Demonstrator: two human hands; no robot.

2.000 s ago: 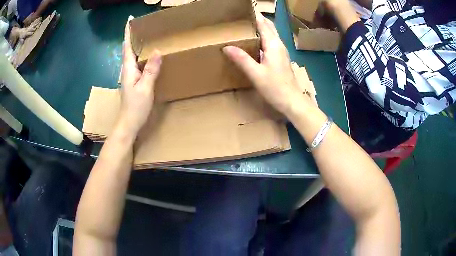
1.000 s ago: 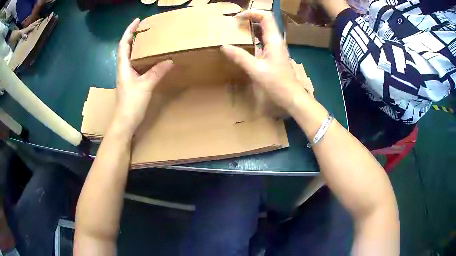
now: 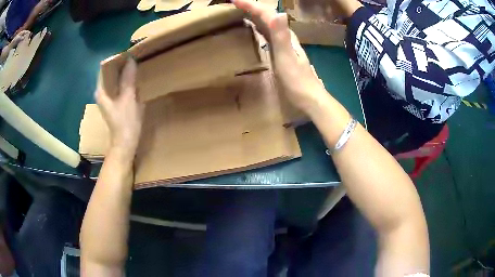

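Observation:
A part-folded brown mailer box is tilted above the stack of flat box blanks at the table's near edge. A long panel with a rounded flap stands along its far side. My left hand grips the box's left end, thumb on the inner side, blurred. My right hand is at the box's right end with fingers stretched over the far corner. Whether it grips or only touches the cardboard is unclear. Small slits show in the top blank.
A person in a black-and-white patterned sleeve is at right, by another box. Cream tubes rise at left. More blanks lie at far left. A red stool stands at lower right of the green table.
The box has turned and tilted, its left end now lower and further left. My left hand has moved left with it. My right hand's fingers have straightened and its thumb has left the near panel.

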